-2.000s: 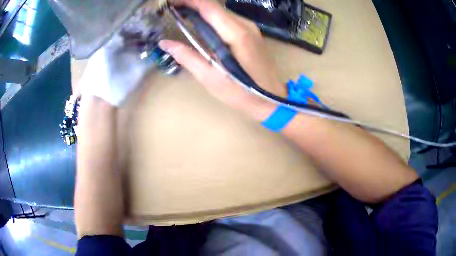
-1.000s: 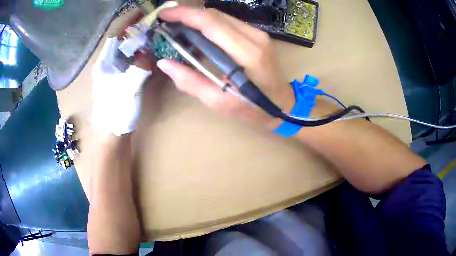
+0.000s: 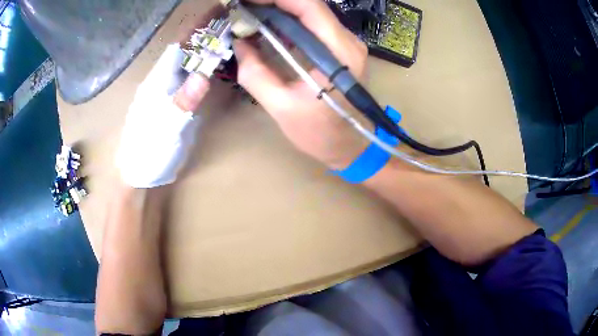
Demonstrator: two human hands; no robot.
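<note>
My left hand [image 3: 156, 125], in a white glove with a bare thumb tip, holds a white plastic housing [image 3: 208, 51] with metal strips at the upper left of the cardboard. My right hand [image 3: 295, 98], bare with a blue wrist band [image 3: 367, 163], holds the black soldering iron [image 3: 305, 46]. A silvery feed tube [image 3: 295, 67] runs along the iron. The iron's front lies at the top edge, just right of the housing; its tip is not clear. My right fingers are close beside the housing; whether they touch it I cannot tell.
A grey fume hood [image 3: 92, 46] hangs at the upper left. An iron stand [image 3: 360, 14] and a tray of yellow tip cleaner [image 3: 400, 33] are at the top right. Small assemblies [image 3: 67, 180] lie at the left beside the tan cardboard [image 3: 288, 230]. The iron's cable [image 3: 452, 149] trails right.
The housing now shows its metal strips towards me, and the green board seen beside it earlier is mostly hidden. The right hand and iron have moved slightly up and right.
</note>
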